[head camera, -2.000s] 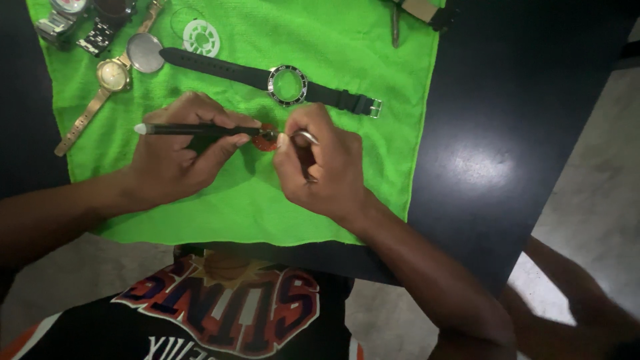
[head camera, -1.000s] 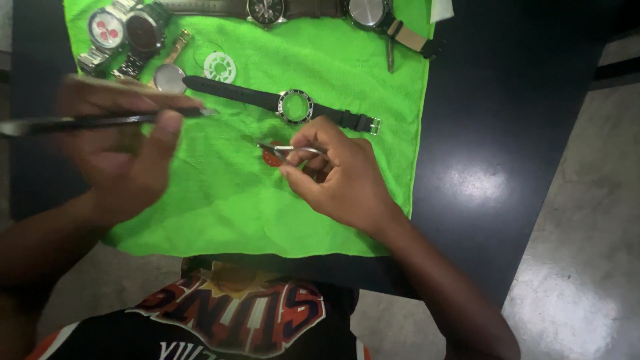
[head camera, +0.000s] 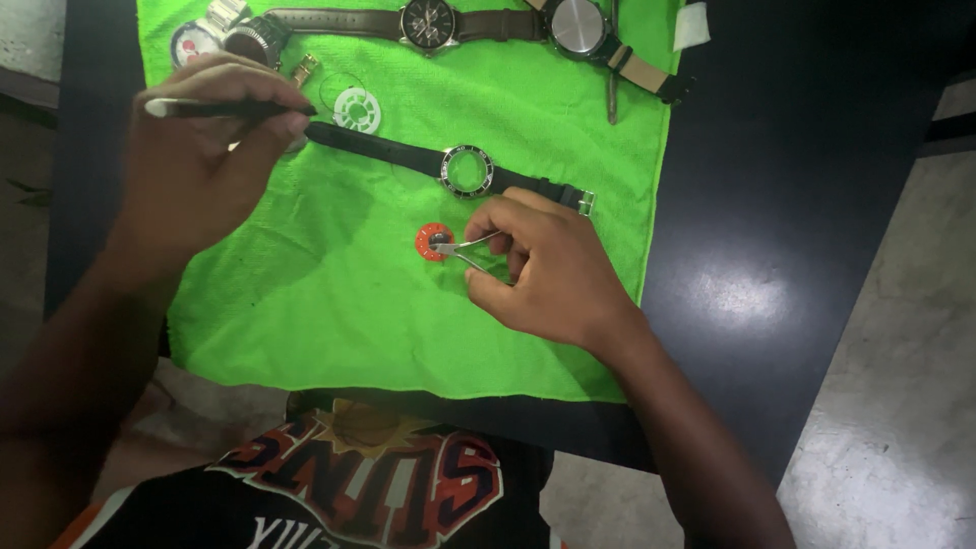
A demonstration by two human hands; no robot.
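On the green cloth (head camera: 320, 305) lies an orange-red watch dial (head camera: 424, 244) with a small dark round part at its middle. My right hand (head camera: 553, 267) holds small metal pliers or nippers (head camera: 473, 248), their handles spread and their jaws over that middle part; whether they grip it I cannot tell. Raised at the left, my left hand (head camera: 206, 152) pinches a dark pen-like tool (head camera: 229, 108) with a pale end, clear of the dial. Just above the dial lies a watch case (head camera: 467, 171) with a black bezel and black strap, green cloth showing through its opening.
A white ring-shaped part (head camera: 357, 111) lies near my left fingertips. Metal-bracelet watches (head camera: 194, 46) are partly behind my left hand. Along the top are a brown-strapped chronograph (head camera: 428, 23), a face-down watch (head camera: 578, 27), a thin metal tool (head camera: 612, 99) and a white piece (head camera: 692, 27).
My left hand has moved left with the pen-like tool, away from the dial, then up a little. The pliers in my right hand are now over the dial's middle. The dial is more exposed.
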